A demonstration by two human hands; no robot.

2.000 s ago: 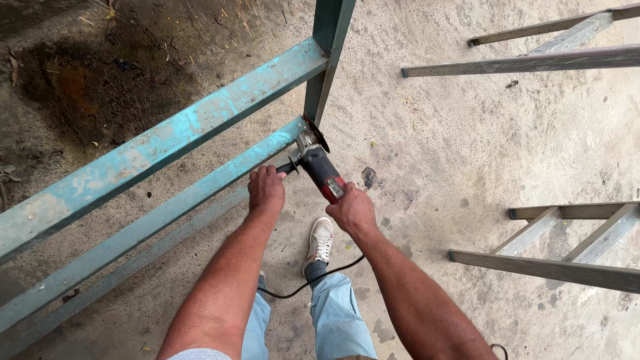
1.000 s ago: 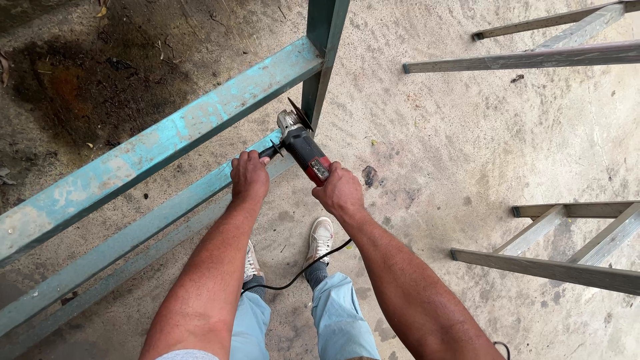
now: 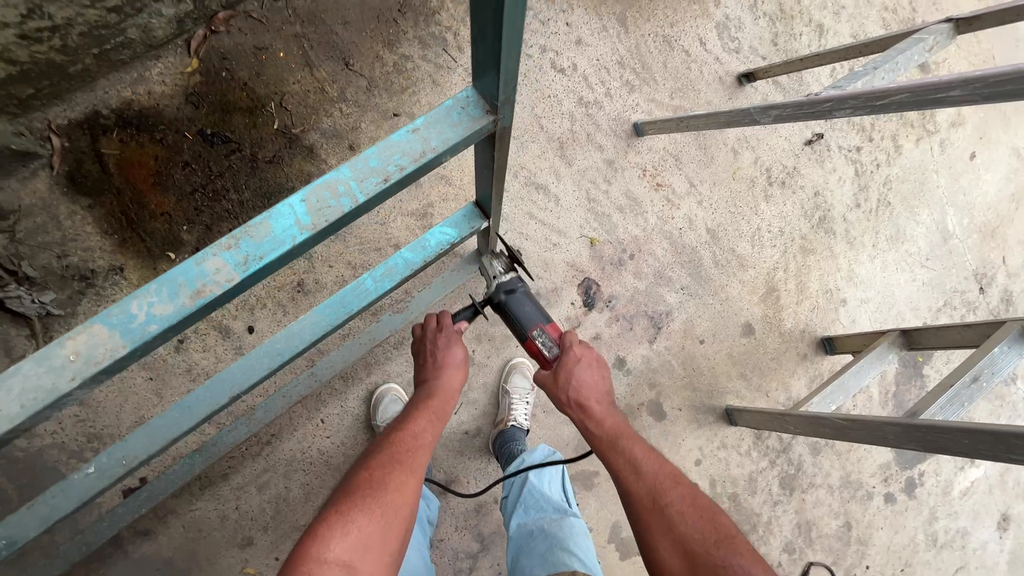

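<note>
Both my hands hold a black and red angle grinder (image 3: 524,312) below the corner of a blue-painted metal frame. My left hand (image 3: 440,356) is closed around the black side handle. My right hand (image 3: 580,380) grips the rear of the body. The grinder's disc (image 3: 514,256) is close to the lower part of the upright metal post (image 3: 498,96); whether they touch I cannot tell. Several blue horizontal rails (image 3: 352,296) run from the post down to the left. A black cord (image 3: 512,478) passes from behind my right forearm across my legs.
Metal ladder legs stand at the upper right (image 3: 800,108) and lower right (image 3: 880,428) on the concrete floor (image 3: 720,240). A dark patch of damp debris (image 3: 184,176) lies beyond the rails. My shoes (image 3: 516,400) are just below the grinder.
From two seconds ago, the grinder's head has moved down along the post, away from the end of the middle rail. My left hand has moved a little to the left and stays on the side handle.
</note>
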